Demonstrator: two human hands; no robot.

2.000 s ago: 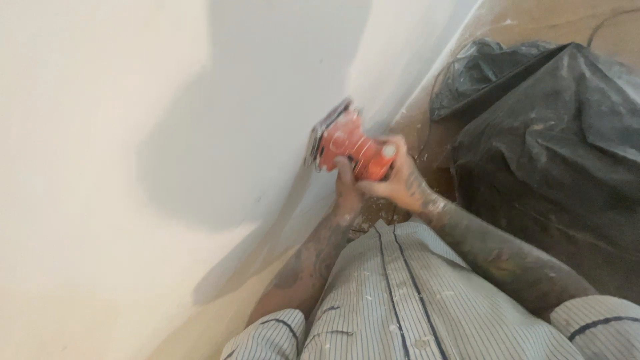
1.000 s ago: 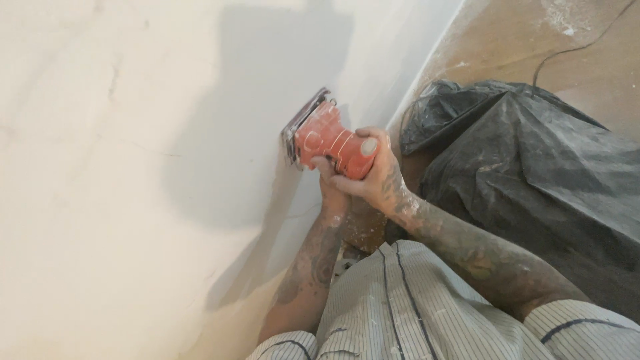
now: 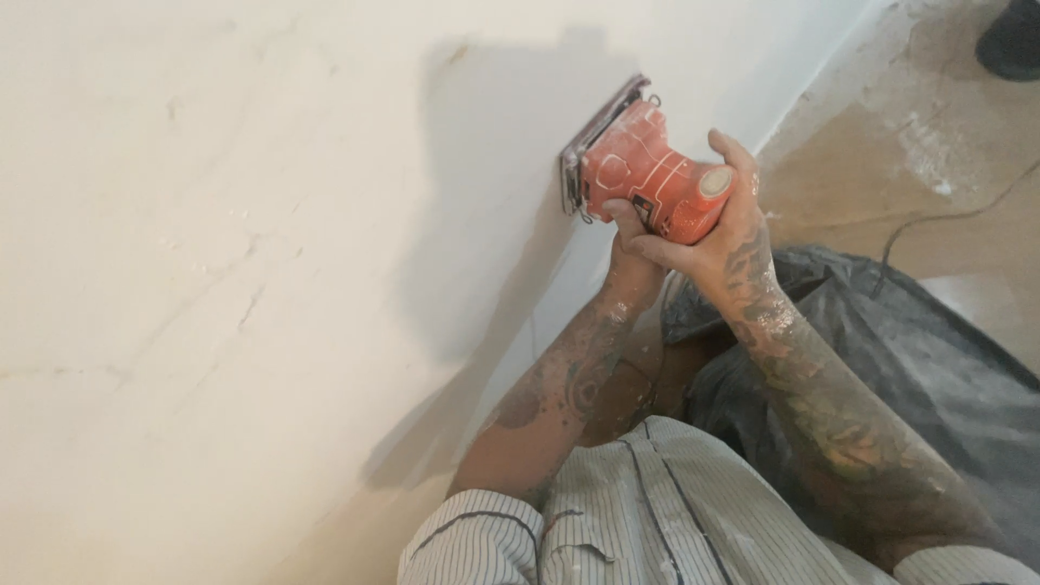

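Observation:
An orange-red electric sheet sander (image 3: 650,175) is held sideways, its flat sanding pad tilted toward the pale plastered wall (image 3: 244,244). My left hand (image 3: 638,244) grips the lower side of its body, the thumb resting near the small dark switch. My right hand (image 3: 727,227) cups the rounded rear end, with the fingers around the far side and the thumb underneath, close to my left hand. Whether the pad touches the wall cannot be told. White dust lies on both wrists. The sander's shadow falls on the wall to its left.
A dark plastic sheet (image 3: 918,349) covers something bulky on the right. Beyond it is a dusty, light brown floor (image 3: 877,187), crossed by a thin cable (image 3: 942,218). A dark object (image 3: 1011,45) is at the top right corner. The wall meets the floor along a diagonal edge.
More of the floor and the dark object at the top right have come into view as the view shifted. Both hands still hold the sander.

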